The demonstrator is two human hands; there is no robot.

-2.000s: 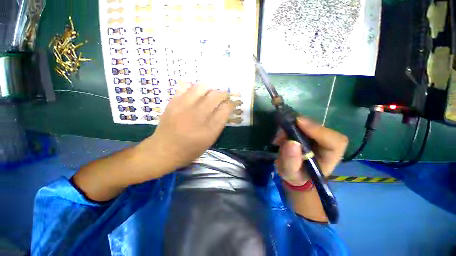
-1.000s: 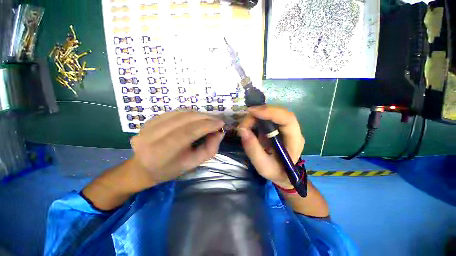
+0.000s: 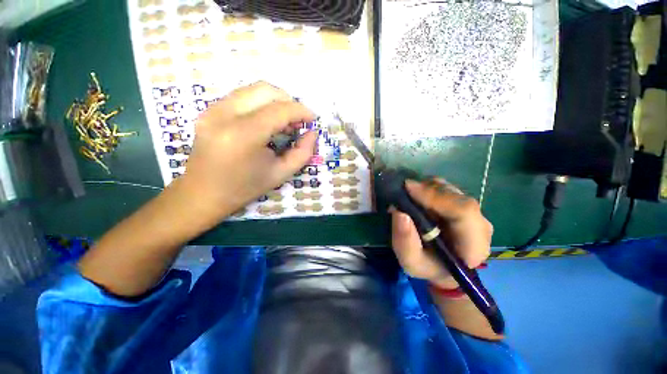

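My left hand point(image 3: 245, 150) is over the white component sheet point(image 3: 249, 62), thumb and fingertips pinched on a small dark part point(image 3: 284, 140), mostly hidden by the fingers. A small blue circuit board point(image 3: 329, 151) with a pink-red spot is at these fingertips; whether they touch it I cannot tell. My right hand point(image 3: 442, 234) is shut on the black soldering iron point(image 3: 472, 281), at the sheet's lower right. The iron's metal tip points up and left, close to the board. Rows of dark pieces and tan spots show on the sheet.
A black ribbed fan point(image 3: 300, 11) is at the sheet's top edge. A white tray point(image 3: 541, 109) of grey speckled parts is right of the sheet. The black soldering station point(image 3: 585, 102) and cable are far right. Gold-coloured pins point(image 3: 95, 124), a clear bag point(image 3: 33, 80) and a dark holder point(image 3: 58, 157) are left.
My left hand has moved up over the sheet, and my right hand down and right with the iron, away from it. The blue board now shows, and more of the fan is in view.
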